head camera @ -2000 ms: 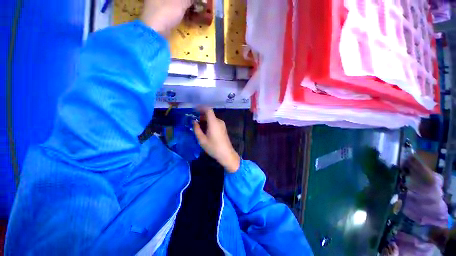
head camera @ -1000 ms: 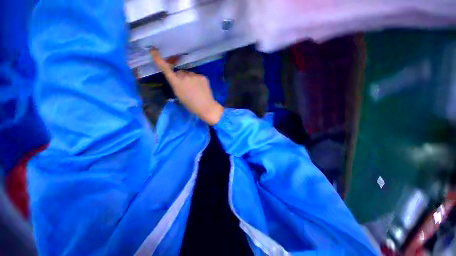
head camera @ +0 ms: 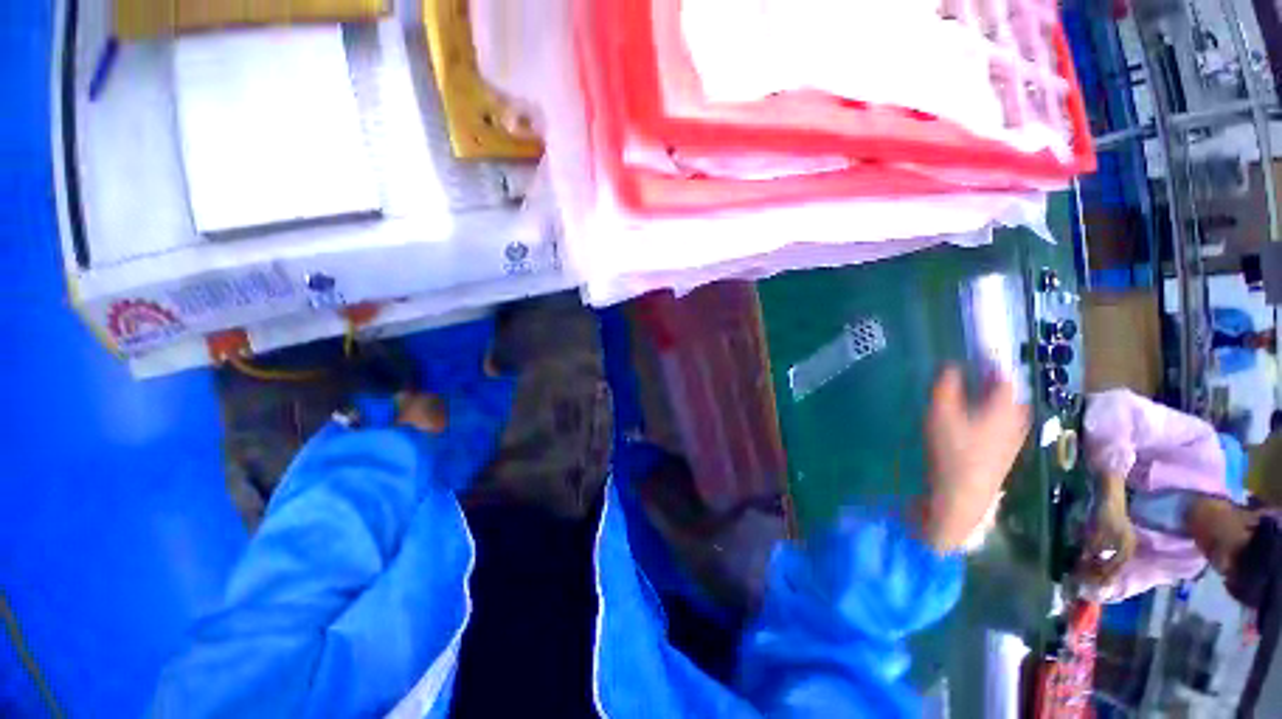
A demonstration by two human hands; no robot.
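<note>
My right hand (head camera: 970, 457) is blurred over the green mat (head camera: 858, 450) on the bench at the right. Its fingers look apart and no part shows in them. A small bright spot lies beside its wrist, too blurred to name. My left hand (head camera: 422, 410) is small and partly hidden by its blue sleeve, low in front of the machine's front edge; whether it holds anything does not show. A clear strip with a dark printed end (head camera: 839, 358) lies on the mat, left of my right hand.
The white machine bed (head camera: 127, 183) bears a white pad (head camera: 274, 127) and gold plates (head camera: 485, 120). Red trays (head camera: 633, 141) with thin liner sheets are stacked right of them. Small dark round parts (head camera: 1062, 330) line the mat's far edge. A person in pink sleeves (head camera: 1146, 436) works beyond.
My left arm has come back from the gold plate and lowered. My right hand has moved from the machine's front edge out over the green mat. The view has shifted.
</note>
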